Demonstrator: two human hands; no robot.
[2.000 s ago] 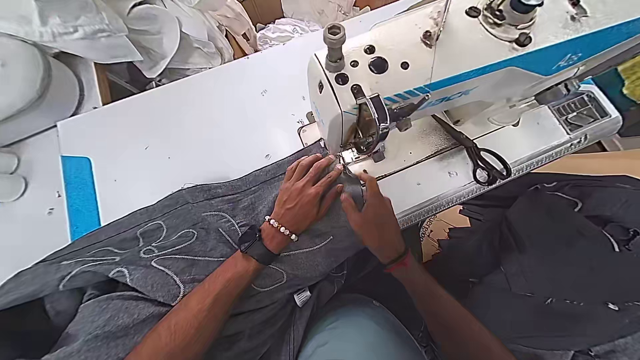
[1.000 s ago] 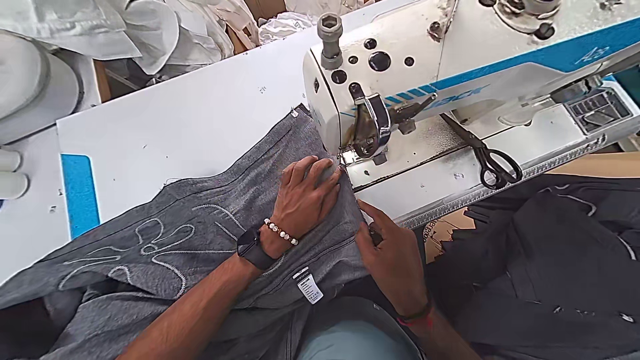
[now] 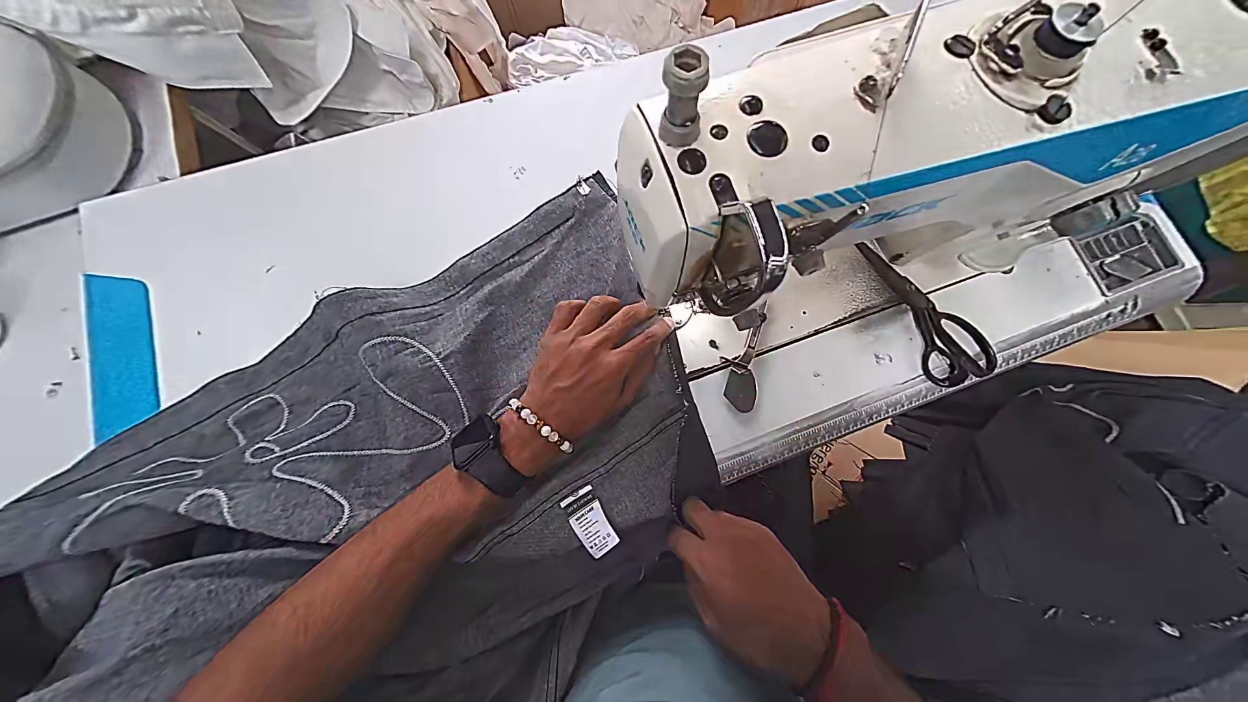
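Note:
A dark grey denim garment (image 3: 507,273) with pale stitched swirls lies across the white table, its right edge beside the presser foot (image 3: 682,310) of a white and blue sewing machine (image 3: 799,127). My left hand (image 3: 595,366), with a beaded bracelet and a black watch, lies flat on the cloth, fingertips close to the foot. Lower right, my right hand (image 3: 746,585) pinches the garment's edge between thumb and fingers. A white care label (image 3: 593,526) shows on the cloth between my hands. Whether the needle is in the cloth is hidden.
Black-handled scissors (image 3: 941,331) rest on the machine bed, right of the foot. More dark garments (image 3: 1063,526) are heaped at the right over brown cardboard (image 3: 1150,353). White cloth pieces (image 3: 361,58) are piled at the back left. A parts tray (image 3: 1126,255) is set in the bed's right end.
The garment's corner now reaches farther up the table behind the machine head. My right hand has moved down from near the foot, along the cloth's edge. The care label is more exposed.

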